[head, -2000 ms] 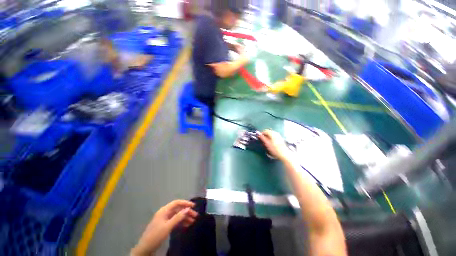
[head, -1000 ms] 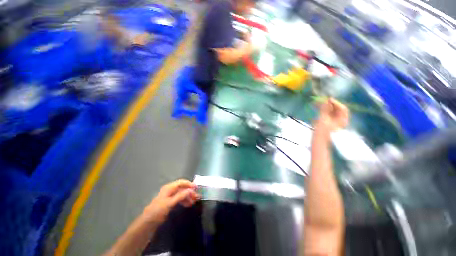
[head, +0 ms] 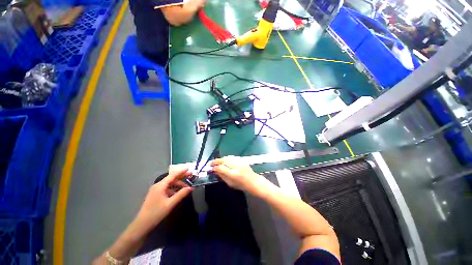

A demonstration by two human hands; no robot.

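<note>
My left hand [head: 171,190] is at the near left bench corner, its fingers closed on a small connector [head: 193,177] of a black wire harness. My right hand [head: 227,170] is beside it, fingertips pinching the harness near the rule; the exact part is hidden. The harness's thin black cables [head: 202,150] run up toward the harness pile [head: 235,115], which has white tags and lies partly over a paper sheet [head: 279,116]. The steel rule [head: 279,157] lies along the near bench edge with a dark band across it.
A yellow heat gun [head: 257,36] with a long black cable lies at the far end. A person [head: 150,26] works there beside a blue stool [head: 144,72]. A grey arm [head: 409,77] crosses at right above a black mesh surface [head: 336,196] bearing small white-ended pieces. Blue crates [head: 20,155] stand left.
The view has tilted down and steadied. My right hand has come back from the far right of the bench to the rule beside my left hand. A harness is now between both hands.
</note>
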